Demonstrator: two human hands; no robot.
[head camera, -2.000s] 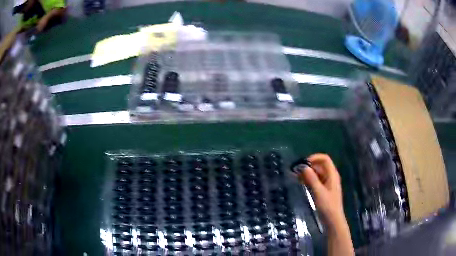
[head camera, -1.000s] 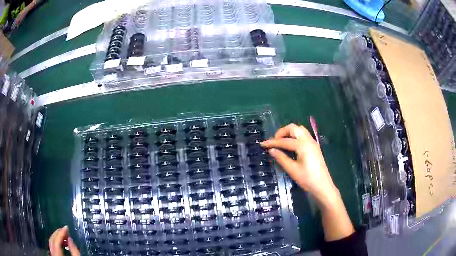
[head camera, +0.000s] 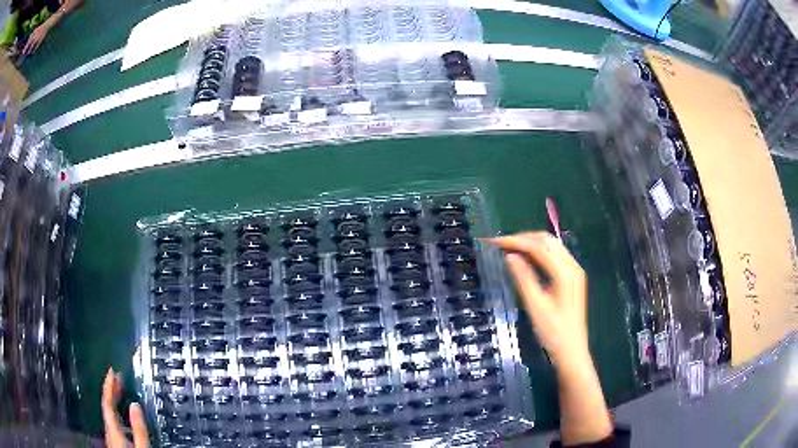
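A clear blister tray lies in front of me, its rows of pockets filled with black parts with small silver centres. My right hand is over the tray's upper right edge, beside the last row, fingers partly extended; whether a part is between the fingertips cannot be made out. My left hand is at the tray's lower left edge, cut off by the picture's bottom, thumb and finger apart, with nothing visible in it. A small brush with a pink-red handle lies on the mat right of the tray, partly behind my right hand.
A clear sorting tray with a few black parts and white labels stands at the back. Tray stacks stand at left and right, the right one under a cardboard sheet. A blue fan base and a person's hand show behind.
Since two seconds ago, the black part held by my right hand has left the fingertips' view, and my left hand has appeared. In the last second my right hand moved slightly right.
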